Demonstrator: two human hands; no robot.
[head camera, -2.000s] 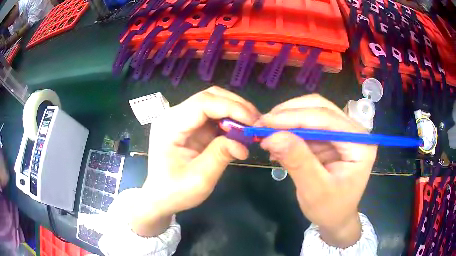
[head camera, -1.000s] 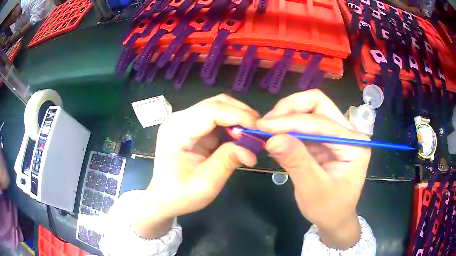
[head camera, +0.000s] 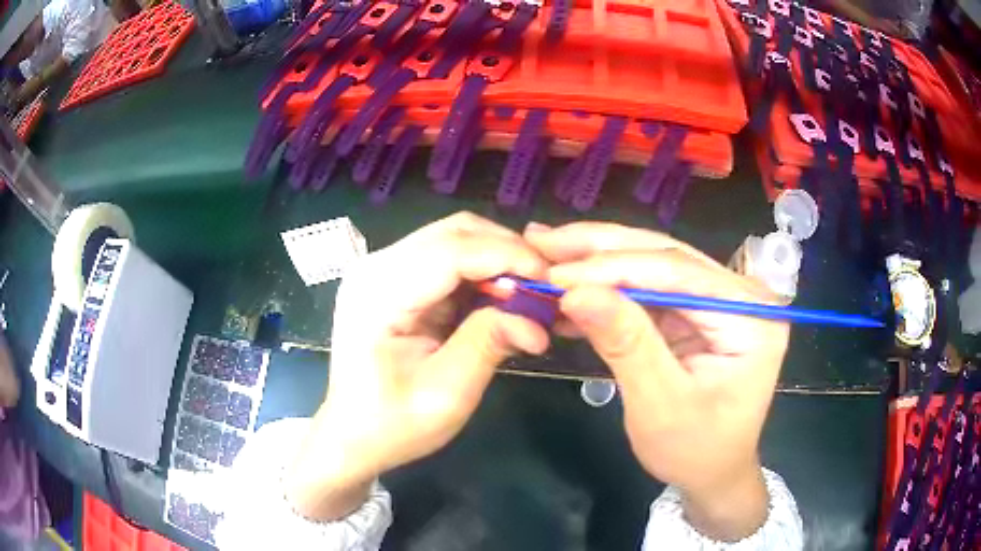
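Observation:
My left hand (head camera: 414, 344) holds a small dark purple watch case (head camera: 527, 302) between thumb and fingers, near the middle of the view. Most of the case is hidden by the fingers, and a small bright spot shows on it. My right hand (head camera: 678, 355) holds a thin blue stick tool (head camera: 742, 309) like a pen. The stick's left tip is at the case and its far end points right. The fingertips of both hands are close together.
Red trays (head camera: 667, 65) with purple straps hang over the far edge of the mat. A white tape dispenser (head camera: 134, 344), a sheet of dark squares (head camera: 215, 414) and a white card (head camera: 323, 250) are left. A clear pot (head camera: 777, 264) and round holder (head camera: 912, 307) are right. A small cap (head camera: 597, 391) lies below.
The blue stick has swung from nearly level, in front of the case, to a slight downward slope to the right. The left hand has shifted slightly right and the case has turned.

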